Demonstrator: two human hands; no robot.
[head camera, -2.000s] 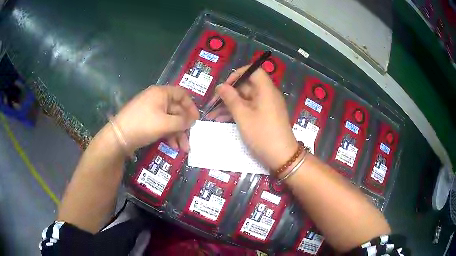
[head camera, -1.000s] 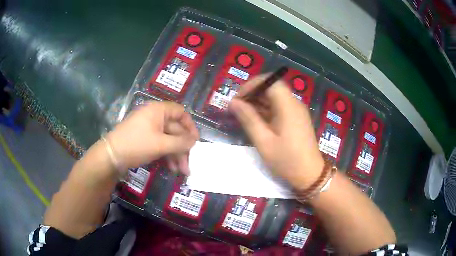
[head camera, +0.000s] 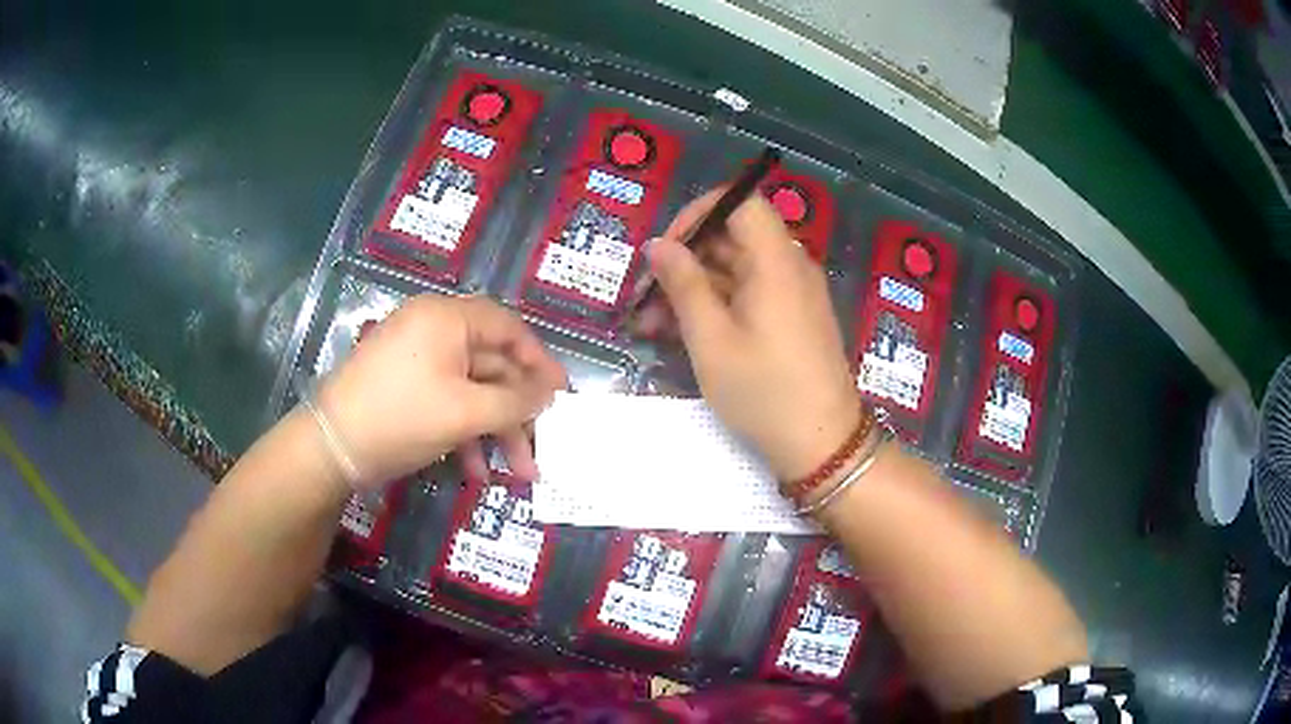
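My left hand (head camera: 446, 379) grips the left edge of a white sheet (head camera: 651, 464) between thumb and fingers. The sheet has faint rows and lies over the middle of the clear tray (head camera: 319, 304). My right hand (head camera: 765, 325) holds dark, pen-like tweezers (head camera: 729, 202). Their tip points down and left, near the sheet's upper edge, slightly blurred. Whether anything is on the tip, I cannot tell. Red units with black rings and white labels, such as this one (head camera: 592, 226), sit in the tray pockets in two rows. My hands and the sheet partly cover some.
The tray rests on a dark green bench (head camera: 156, 156). A white fan (head camera: 1232, 460) stands at the right edge, with a small object (head camera: 1233, 587) below it. A pale panel (head camera: 906, 50) lies beyond the far bench edge. A yellow floor line (head camera: 64, 516) shows at left.
The tray and its units sit further left in view than before. My right hand first shifted right, then back left, with the tweezers. My left hand still holds the sheet.
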